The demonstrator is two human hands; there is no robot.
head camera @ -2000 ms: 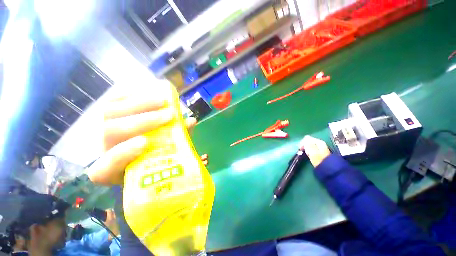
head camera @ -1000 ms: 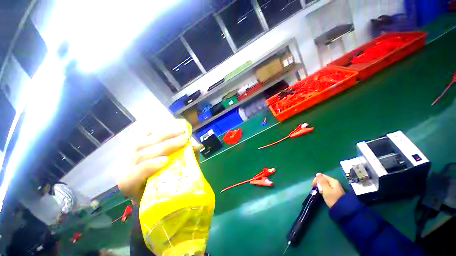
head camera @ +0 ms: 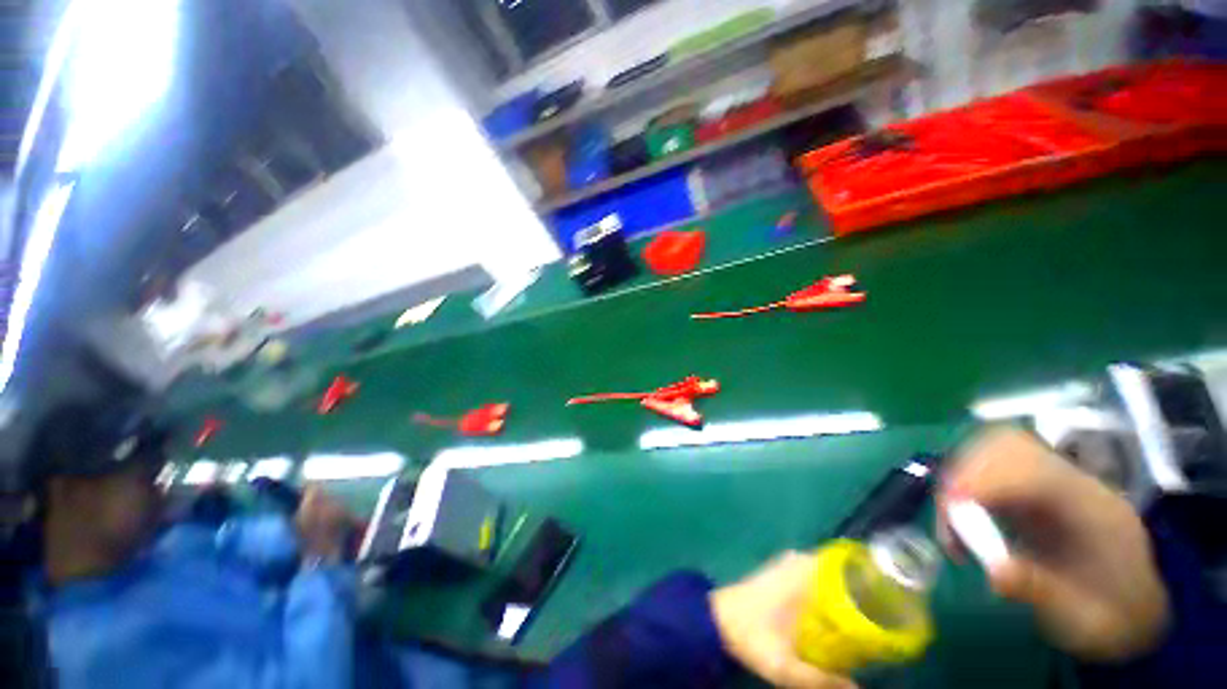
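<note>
My left hand is closed around the yellow bottle, held low and tilted over the bench's near side. The bottle's clear mouth points up and right, with no cap on it. My right hand, blurred, is just right of the mouth and pinches a small pale piece that looks like the cap; the two do not visibly touch. The black electric screwdriver lies on the green bench behind the bottle, partly hidden by it and the right hand.
Red clamps with leads lie along the green bench. Red crates are at the far right. The feeder is behind my right hand. Another feeder and a dark flat object are left, beside a person in blue.
The yellow bottle has come down from in front of my face to bench level. My right hand has lifted from the screwdriver's rear end towards the bottle mouth. The view has turned left.
</note>
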